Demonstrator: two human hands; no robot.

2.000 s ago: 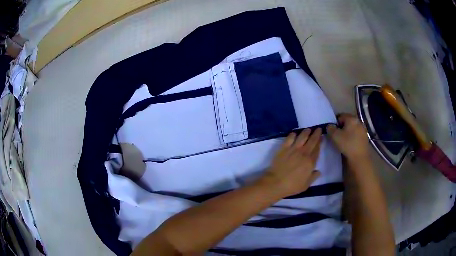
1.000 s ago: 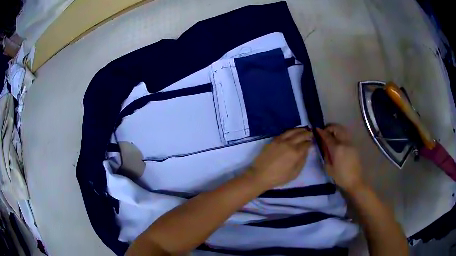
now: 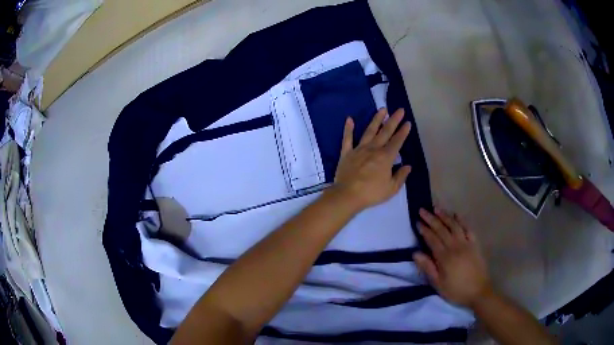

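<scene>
A white garment body (image 3: 222, 175) with a wide navy edge band (image 3: 202, 87) lies spread on the pale cloth-covered table. A navy pocket piece (image 3: 333, 101) lies beside a white stitched strip (image 3: 297, 138) on it. My left hand (image 3: 371, 162) lies flat, fingers spread, over the pocket piece's right part and the white panel. My right hand (image 3: 452, 255) rests on the garment's right edge with its fingertips at the navy band. A steam iron (image 3: 522, 151) with an orange-brown handle stands apart to the right, untouched.
The ironing table (image 3: 74, 175) reaches around the garment. A tan board strip (image 3: 101, 44) lies along the upper left. Cream and white cloth pieces (image 3: 15, 202) are heaped at the left edge. A maroon tube (image 3: 591, 202) runs from the iron's handle to the right rim.
My hands have let go of the garment's right edge. The left moved up onto the pocket piece and the right moved down. The navy band at the right edge now lies turned inward.
</scene>
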